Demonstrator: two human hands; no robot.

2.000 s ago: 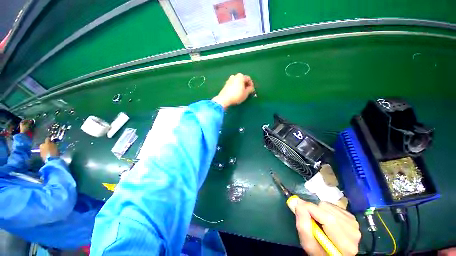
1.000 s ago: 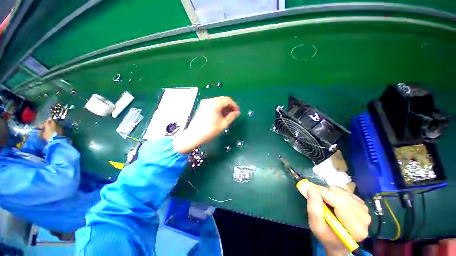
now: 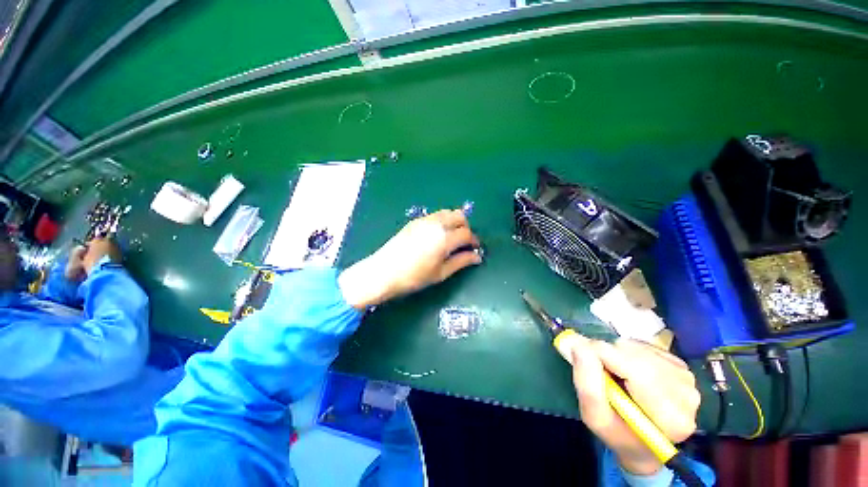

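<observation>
My right hand (image 3: 642,395) holds a soldering iron (image 3: 619,399) by its yellow handle like a pen. Its tip points up and left over the green mat. My left hand (image 3: 419,257) reaches across the mat, fingers bent and fingertips close together. A small silvery part (image 3: 481,253) shows at the fingertips; whether it is gripped cannot be told. A small disc-like part (image 3: 467,206) lies just beyond the fingers, and another (image 3: 416,211) behind the hand. A flat silvery cluster (image 3: 460,321) lies on the mat between my hands. My left hand and sleeve hide some of the mat.
A black fan (image 3: 576,233) stands beyond the iron, with a white and tan pad (image 3: 626,309) beside it. The blue soldering station (image 3: 700,276) is at right. A white sheet (image 3: 319,204) bears a dark ring (image 3: 319,242). A blue-sleeved person (image 3: 81,328) works at left.
My left hand went from far out on the mat back toward me, then moved right to the small parts. My right hand still holds the iron. The camera view has shifted.
</observation>
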